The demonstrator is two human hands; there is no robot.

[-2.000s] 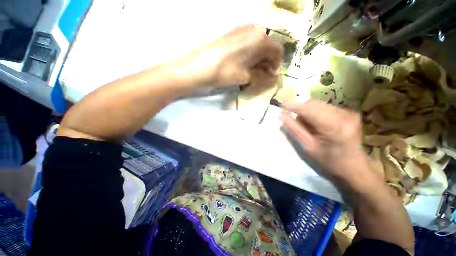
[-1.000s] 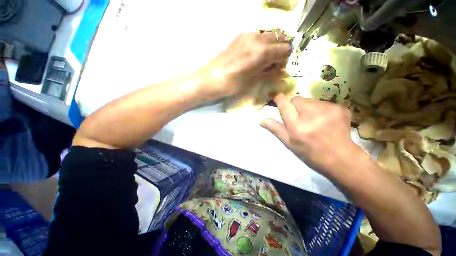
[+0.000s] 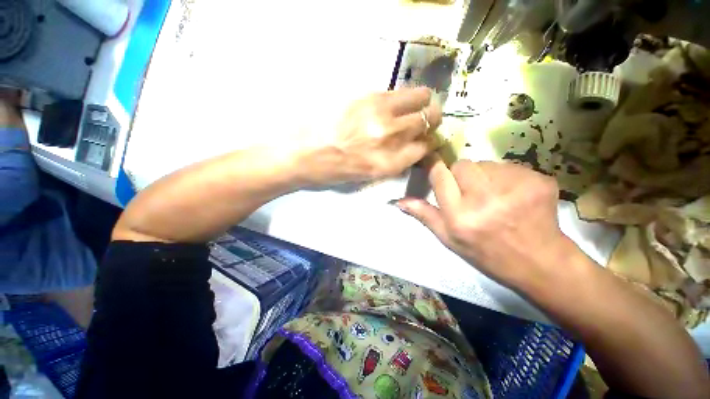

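Observation:
My left hand (image 3: pixel 389 136), with a ring, is bent over the machine bed just left of the needle area, fingertips down and close together. My right hand (image 3: pixel 498 206) lies to its right, index finger reaching the left fingertips and thumb apart. A small yellowish patch shows at the meeting fingertips; whether it is a cut piece or the bed, and whether either hand grips it, I cannot tell. The speckled cream machine bed (image 3: pixel 498 128) is right of the fingers. The plate with a dark patch (image 3: pixel 420 66) shows beyond my left hand.
The sewing machine head (image 3: pixel 529 23) is at the upper right, with a white ribbed knob (image 3: pixel 595 89) below it. A heap of beige pieces (image 3: pixel 650 148) lies right of the bed. Blue crates (image 3: pixel 537 362) are below the white table (image 3: pixel 233 86). Another person's leg (image 3: pixel 39 234) shows at the left.
My left hand has moved towards me, uncovering the plate with the dark patch. The beige material seen under it a second ago is mostly out of sight. My right index finger remains near the left fingertips.

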